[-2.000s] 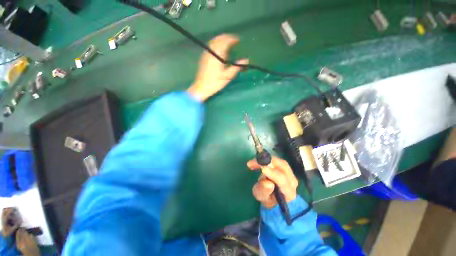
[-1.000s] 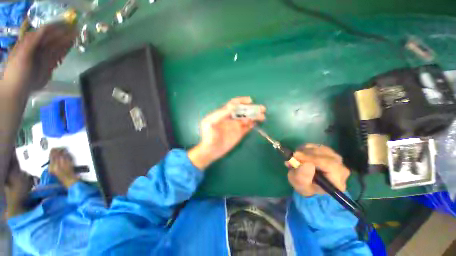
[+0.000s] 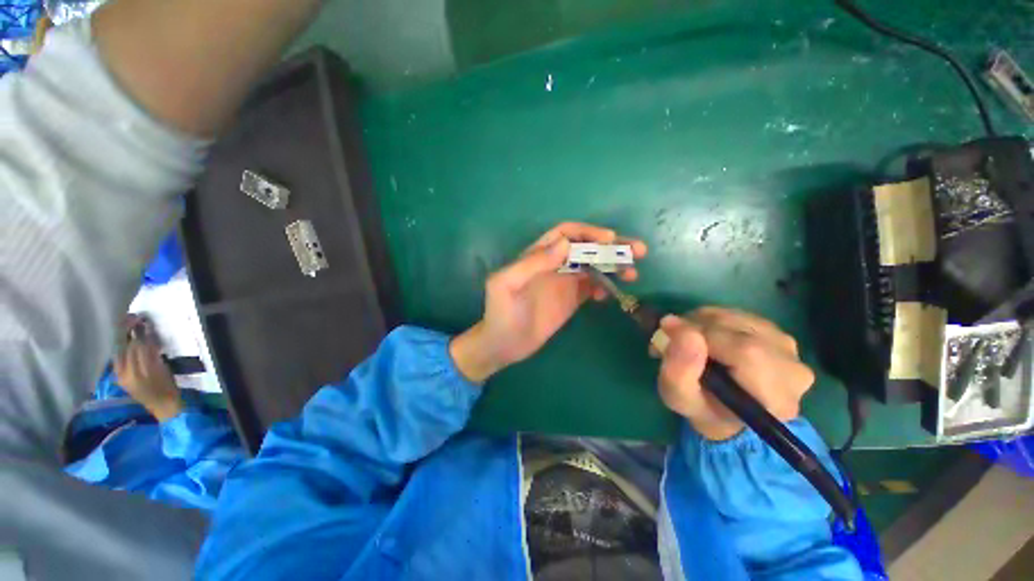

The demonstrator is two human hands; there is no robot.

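Observation:
My left hand [image 3: 533, 297] holds a small silver-white electronic module [image 3: 599, 257] in its fingertips above the green mat, with its slotted face showing. My right hand [image 3: 735, 369] grips a black soldering iron [image 3: 771, 431] with a pale collar. The iron's metal barrel points up and left, and its tip reaches the module's lower edge; whether it touches is hidden.
A black parts tray [image 3: 297, 363] with two modules [image 3: 306, 246] lies at left. A black box [image 3: 984, 216] with tan tape and a white tray of dark bits [image 3: 984, 380] stand at right. Another person's grey sleeve [image 3: 91, 227] crosses the upper left.
My left hand has gone from the far line to the front of my body and now holds a module. The iron has come to it. A grey-sleeved arm has moved in over the parts tray.

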